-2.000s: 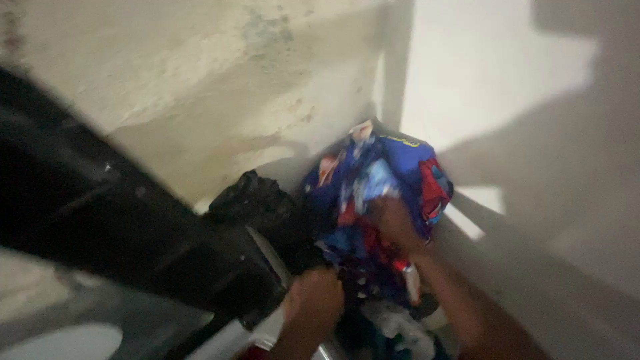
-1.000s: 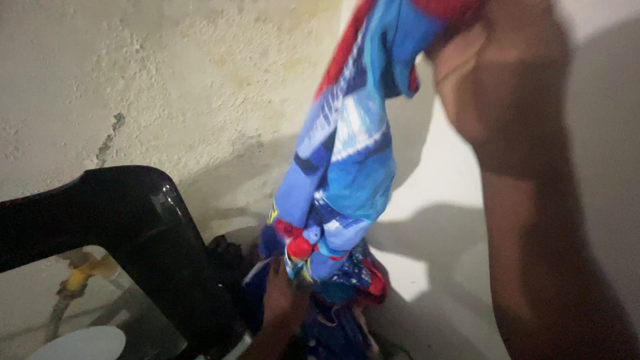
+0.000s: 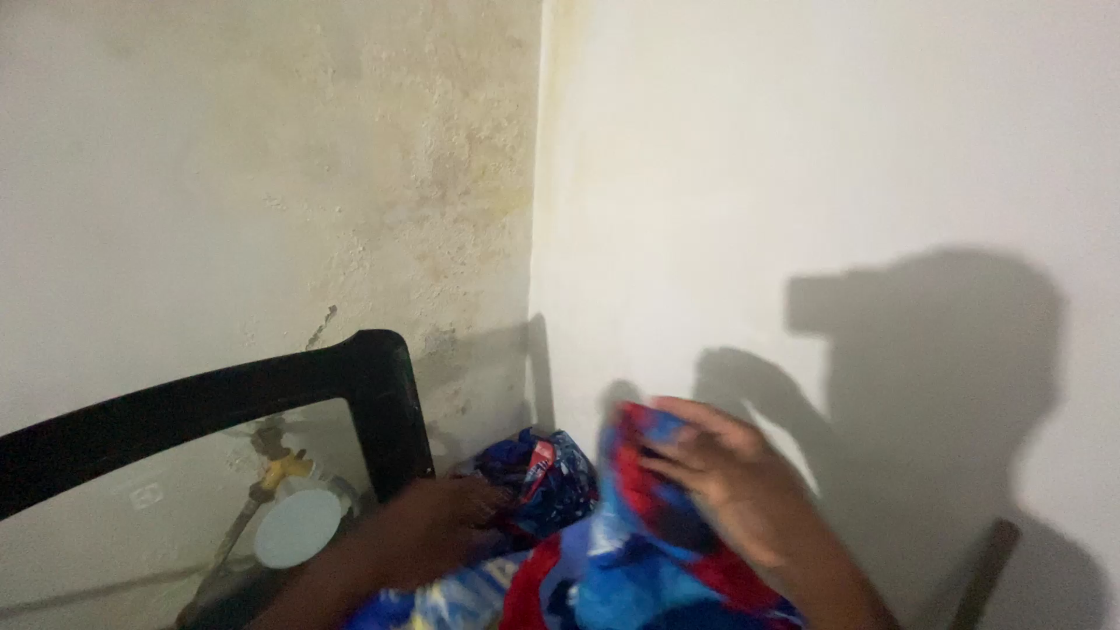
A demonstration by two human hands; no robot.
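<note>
A blue and red patterned cloth [image 3: 630, 586] spreads across the lower middle of the head view. My right hand [image 3: 726, 472] grips its raised red and blue edge, with the fingers blurred. Lower and to the left, my left hand [image 3: 455, 516] is at the cloth, between the chair and a dark blue printed cloth [image 3: 547, 486]; blur hides whether its fingers hold any of it. The dark blue cloth lies in the corner beyond both hands and bears red and white print.
A black chair back [image 3: 385, 411] stands at the left. Through its opening show a yellow valve fitting [image 3: 284, 470] and a pale round disc [image 3: 299, 528]. Two walls meet behind the cloths, the left one [image 3: 420, 175] with flaking paint. A brown bar [image 3: 989, 569] is at lower right.
My right hand, holding the patterned cloth high a second ago, is now lower with its edge. The cloth no longer hangs stretched but lies bunched below. The view has tilted up.
</note>
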